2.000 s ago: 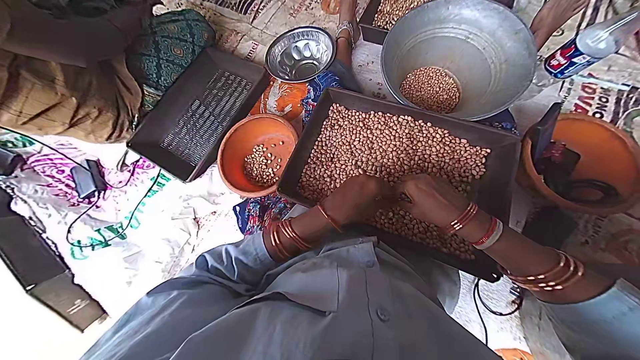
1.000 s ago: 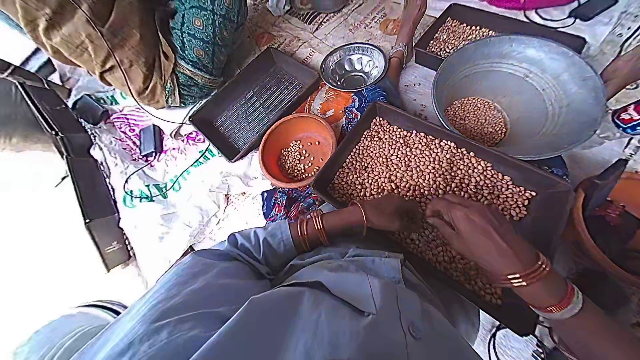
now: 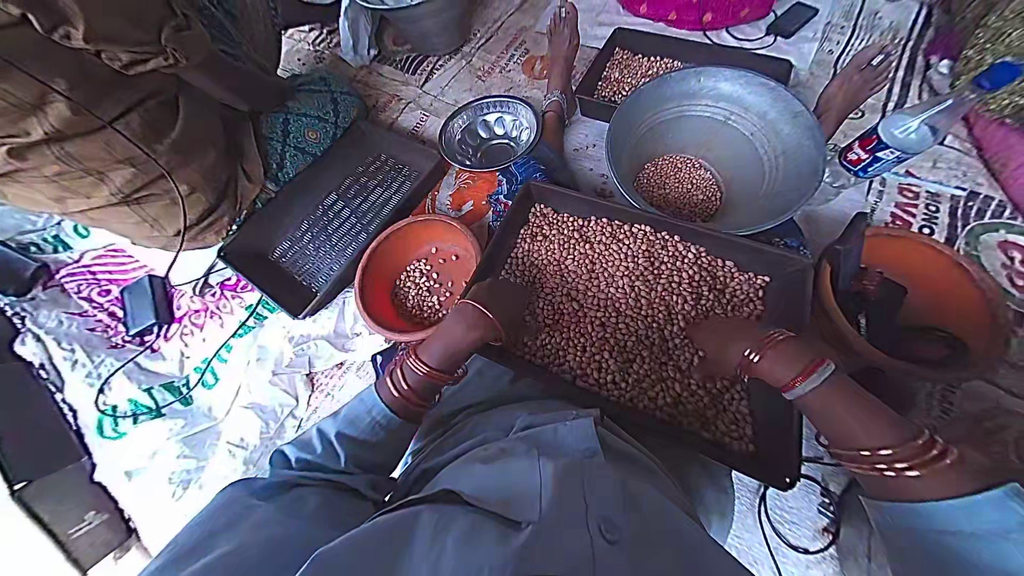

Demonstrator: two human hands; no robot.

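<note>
A black rectangular tray (image 3: 788, 320) full of reddish-brown nuts or beans (image 3: 616, 296) lies tilted on my lap. At the tray's left edge is my left hand (image 3: 508, 308), dark and blurred, over the nuts; its fingers are hard to make out. My right hand (image 3: 720, 346) rests on the nuts in the right part, fingertips among them, and whether it holds any cannot be told. An orange bowl (image 3: 372, 280) with a small heap of paler pieces (image 3: 422, 292) stands just left of the tray, close to my left hand.
Behind the tray stand a large metal basin (image 3: 760, 120) holding nuts, a small steel bowl (image 3: 490, 132) and another black tray (image 3: 592, 96). A slotted black tray (image 3: 344, 208) lies left. An orange tub (image 3: 952, 288) with dark items, a plastic bottle (image 3: 888, 140), cables and a person's feet (image 3: 856, 84) are around.
My hands were close together over the middle of the tray; now they are apart, the left at the tray's left edge near the orange bowl, the right over the nuts on the right.
</note>
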